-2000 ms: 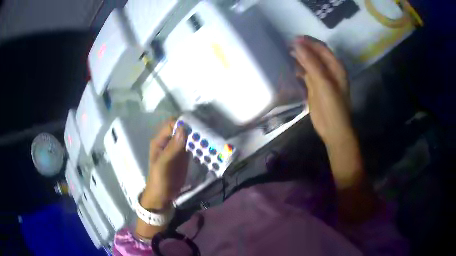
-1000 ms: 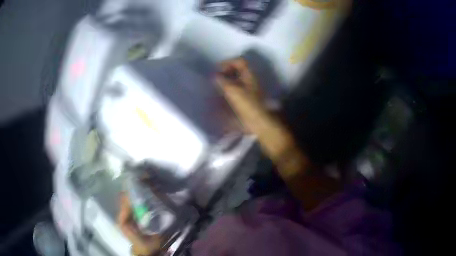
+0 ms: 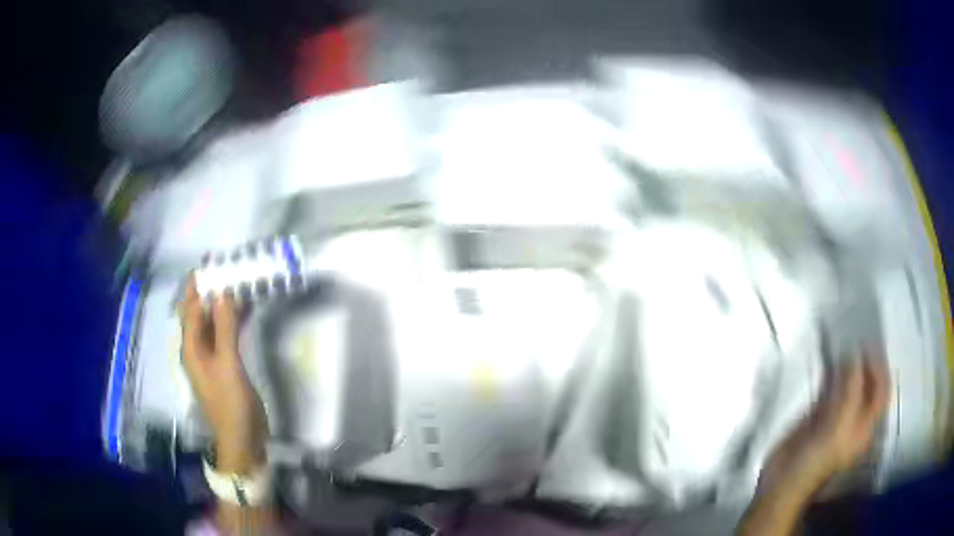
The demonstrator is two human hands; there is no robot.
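My left hand (image 3: 222, 356) is at the left over the bench and holds a white dot-sticker sheet (image 3: 249, 270) with rows of dark and blue dots between thumb and fingers. My right hand (image 3: 832, 434) is at the lower right, beside the right-hand white unit; it is blurred, and whether it holds anything cannot be told. White rounded units stand in front of me: one in the middle (image 3: 523, 325), one to its right (image 3: 696, 345) and a smaller-looking one (image 3: 319, 366) near my left hand. The picture is blurred.
More white units (image 3: 523, 157) stand in a back row, the far right one with a reddish light (image 3: 849, 162). A round fan (image 3: 169, 86) and a red object (image 3: 330, 61) are behind the bench at the left. Yellow tape (image 3: 926, 209) edges the right end.
The view has swung round and now shows the bench straight on. My left hand still holds the sticker sheet, now at the far left. My right hand is now at the lower right.
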